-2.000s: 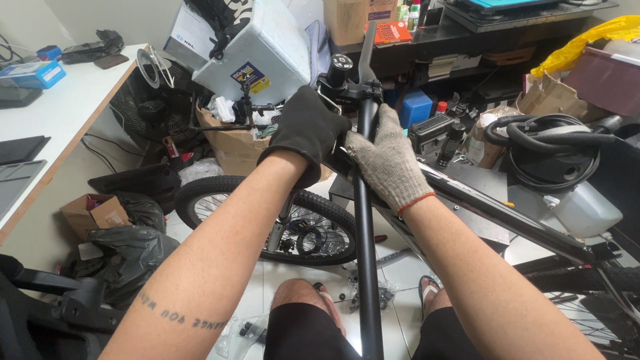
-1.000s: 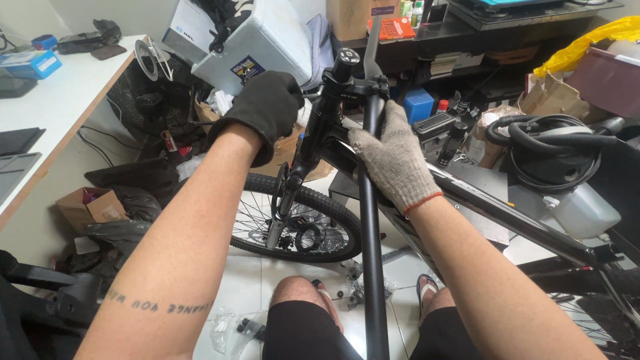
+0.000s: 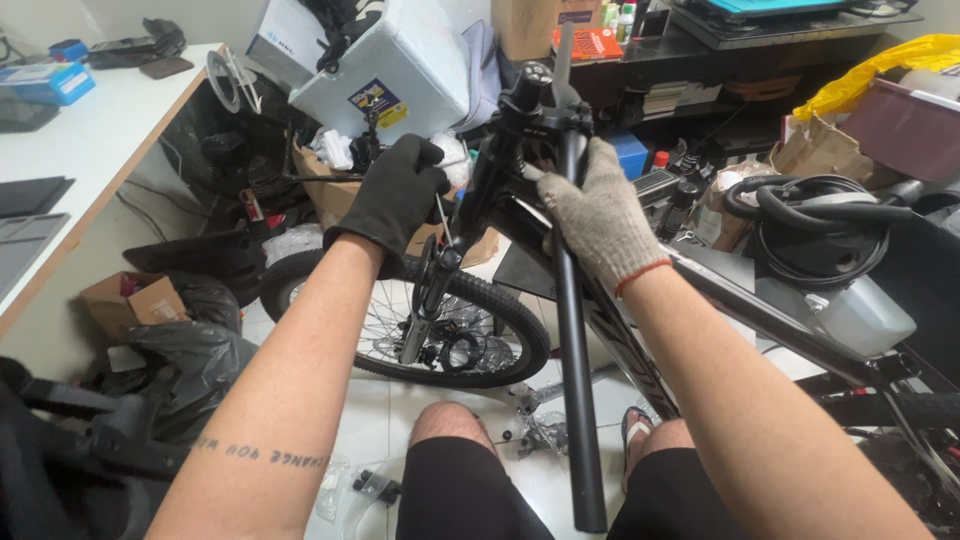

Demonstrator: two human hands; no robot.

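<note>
My left hand, in a black glove, is left of the bicycle's head tube. Its fingers are curled around a thin metal rod, possibly a hex key; the glove hides most of it. My right hand, in a grey knit glove, grips the black handlebar, which points down toward my knees. Above both hands, the stem clamps the bar. Below my left hand, the suspension fork reaches down to the front wheel. The frame's top tube runs to the right, behind my right forearm.
A white table stands left, above an open cardboard box and black plastic bags. Behind the bicycle is a light-blue foam box. A coiled black hose and a translucent container lie right. Bubble-wrapped parts lie on the floor.
My left hand was at the stem two seconds ago and has moved left, away from it. My right hand keeps its grip on the handlebar.
</note>
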